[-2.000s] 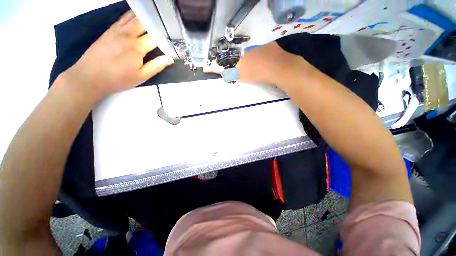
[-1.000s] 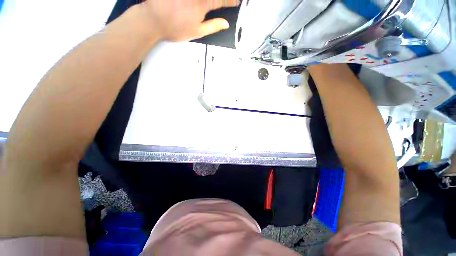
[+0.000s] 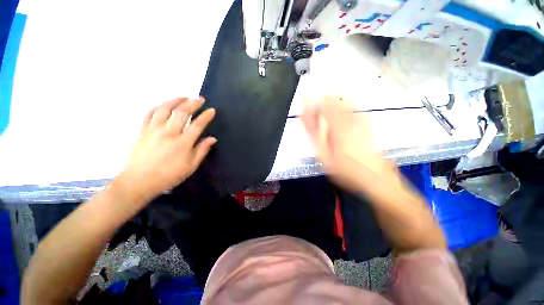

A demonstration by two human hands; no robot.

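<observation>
A black cut panel (image 3: 244, 113) lies on the white machine table, running from behind the needle area down over the front edge. Its upper part is under the presser foot (image 3: 262, 68) of the sewing machine (image 3: 382, 30). My left hand (image 3: 173, 140) rests at the panel's left edge, fingers spread, fingertips touching the cloth. My right hand (image 3: 334, 131) is blurred and lies to the right of the panel over the table; its fingers cannot be made out clearly and no cloth shows in it.
Metal snips (image 3: 438, 115) lie on the table at right. A tan block (image 3: 518, 113) and white scraps (image 3: 482, 140) are at the right end. A blue bin (image 3: 465, 208) is below. Black cloth with a red strip (image 3: 339, 223) hangs below the front edge (image 3: 417, 153).
The black panel now lies across the table, covering where bare table showed. My left hand has come down towards the front edge. My right hand has come out from behind the needle area.
</observation>
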